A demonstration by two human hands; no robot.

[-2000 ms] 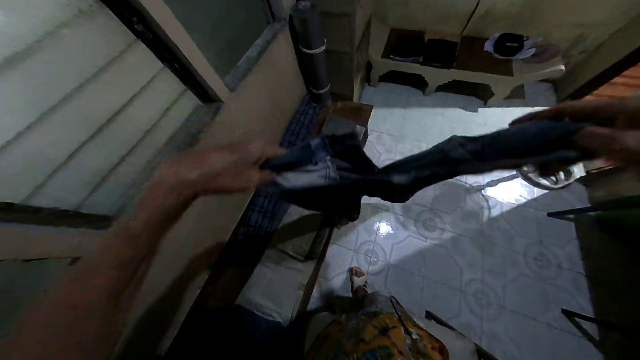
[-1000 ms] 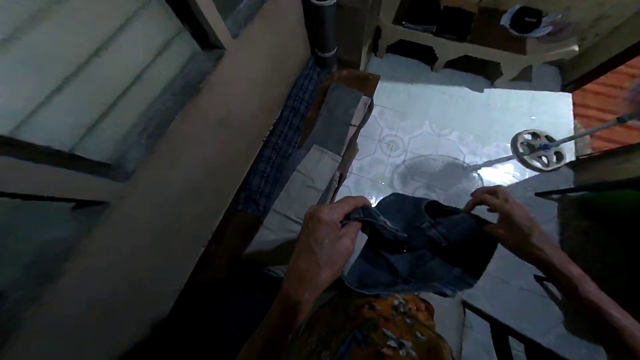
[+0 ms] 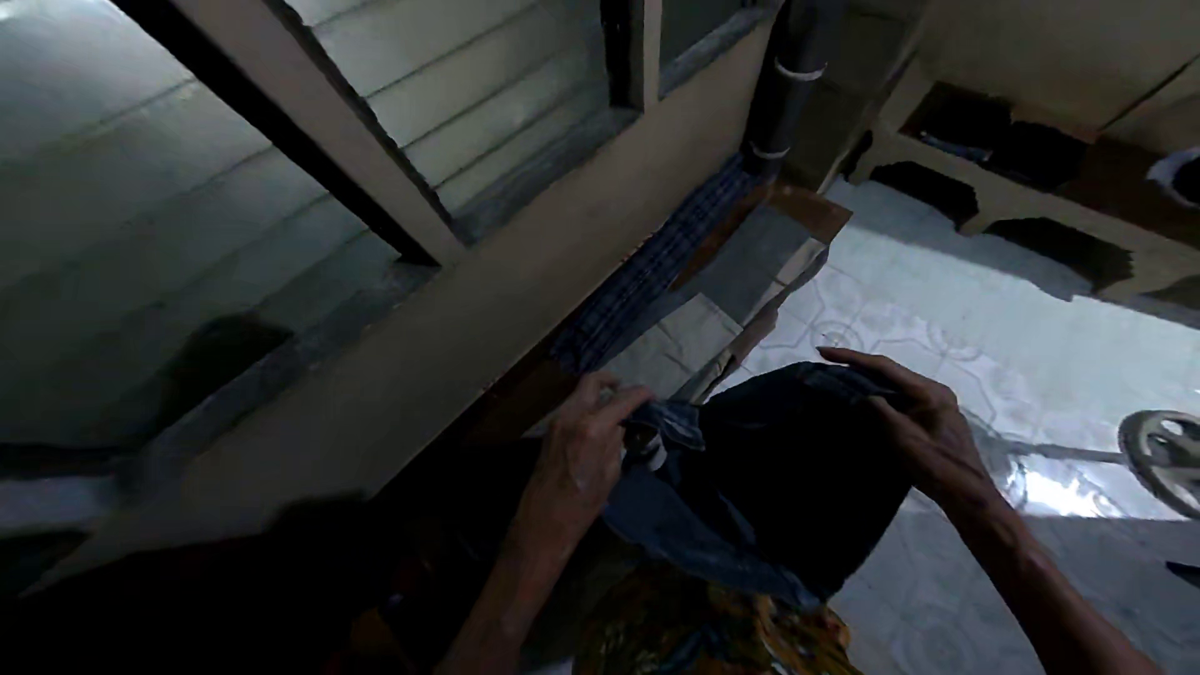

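A dark blue denim garment point(image 3: 694, 534) hangs between my two hands, above the patterned clothing on my lap. My left hand point(image 3: 586, 445) grips its edge at the left, where a bit of lighter denim folds over. My right hand point(image 3: 923, 412) pinches the top edge on the other side. The cloth between them sags, with its middle in deep shadow. Just beyond my left hand lie folded light and grey cloths point(image 3: 680, 342) on a wooden bench point(image 3: 811, 208).
A blue checked cloth point(image 3: 647, 258) lies along the wall under the louvred window point(image 3: 450, 84). At the back right stands a low shelf point(image 3: 1012, 187) with dark items. A round metal fan-like base point(image 3: 1162, 459) rests on the tiled floor point(image 3: 937, 600) at the right.
The denim was stretched long between my hands two seconds ago; it then came down near my lap and bunched, and is still held by both hands. The view has turned left.
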